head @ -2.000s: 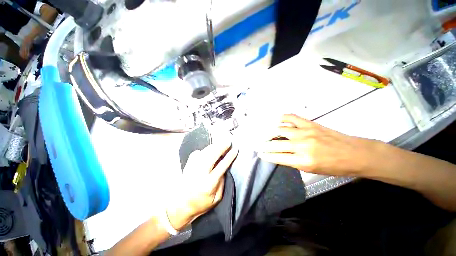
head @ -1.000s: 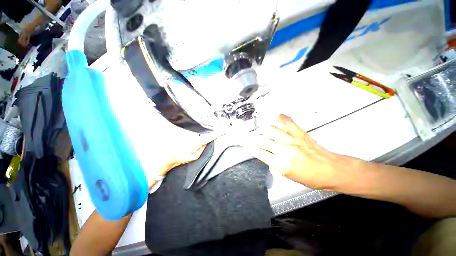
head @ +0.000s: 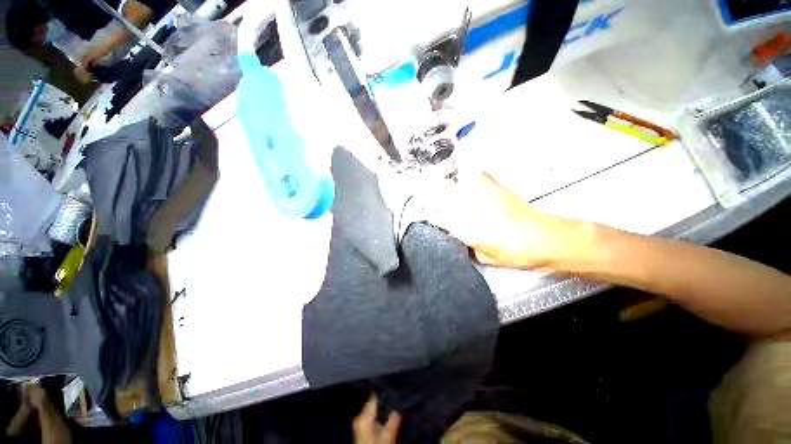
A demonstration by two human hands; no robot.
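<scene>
A charcoal fabric panel (head: 373, 321) lies on the white table, its lower part hanging over the front edge. A smaller grey piece (head: 360, 212) lies on it, its tip near the presser foot and needle area (head: 431, 147). My right hand (head: 499, 225) is on the panel's upper right edge, just below the needle area, and holds it there; its fingertips are washed out by glare. My left hand (head: 376, 423) is low at the bottom edge, beside the hanging fabric; only some fingers show, and its grip is unclear.
A blue paddle-shaped guard (head: 282, 147) stands left of the needle. Thread snips (head: 626, 123) and a clear tray (head: 694, 156) lie right. Stacked grey pieces (head: 139, 186) hang at the left table edge. Another person's arm (head: 108, 42) shows at upper left.
My left hand has left the needle area and dropped below the table edge. The panel lies more spread out. My right hand stays near the needle. The view has shifted, showing more on the left.
</scene>
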